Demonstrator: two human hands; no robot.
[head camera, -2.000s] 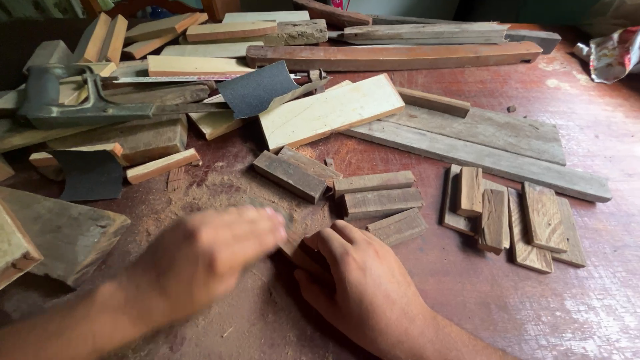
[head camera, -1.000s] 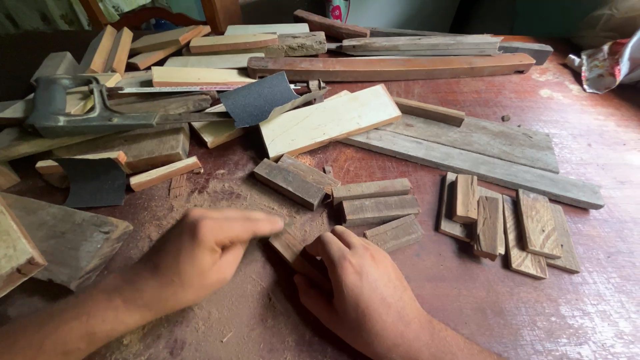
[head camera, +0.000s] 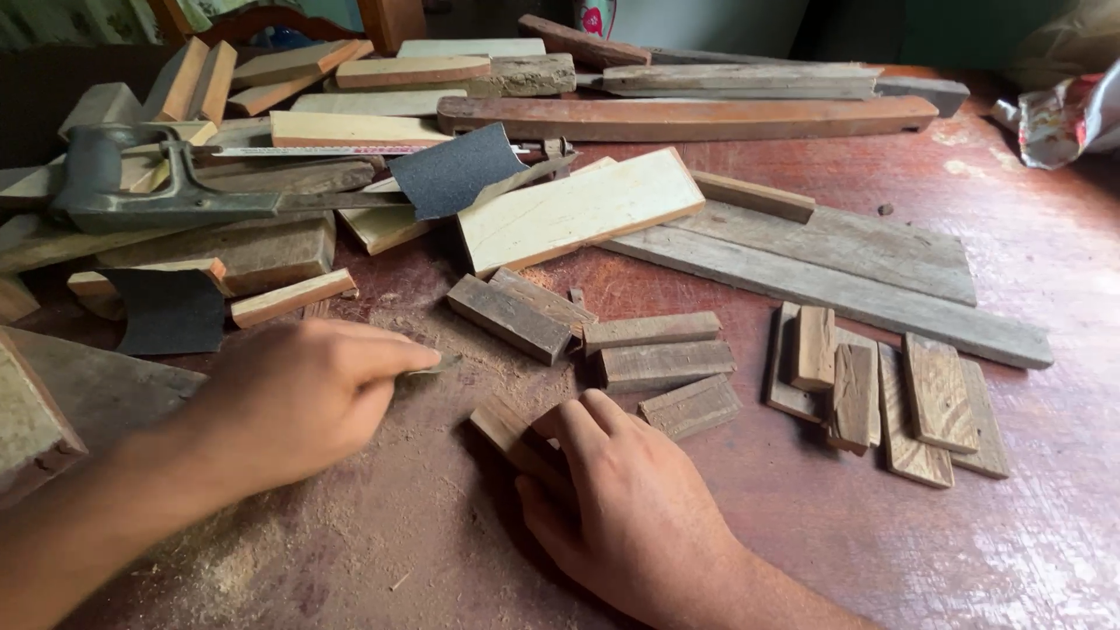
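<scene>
My left hand (head camera: 302, 402) grips a small thin blade-like piece (head camera: 433, 366) between thumb and forefinger, over the sawdust; most of it is hidden by the fingers. My right hand (head camera: 626, 490) holds a small wooden block (head camera: 516, 442) down on the reddish-brown table (head camera: 367, 560), its far end showing beyond the fingers. Just behind my right hand lie several short wooden blocks (head camera: 669, 365), with a darker block (head camera: 509, 317) to their left. To the right is a group of small wood pieces (head camera: 941, 394), some stacked on others.
A hacksaw (head camera: 166, 188) lies on scrap wood at the left. Dark sandpaper sheets (head camera: 171, 311) rest nearby, one beside a pale board (head camera: 577, 210). Long grey planks (head camera: 831, 271) and a long reddish-brown wooden bar (head camera: 682, 118) lie farther back. A crumpled wrapper (head camera: 1054, 122) is at the back right.
My left hand has moved back to the left, away from the block under my right hand. The right hand stays on that block.
</scene>
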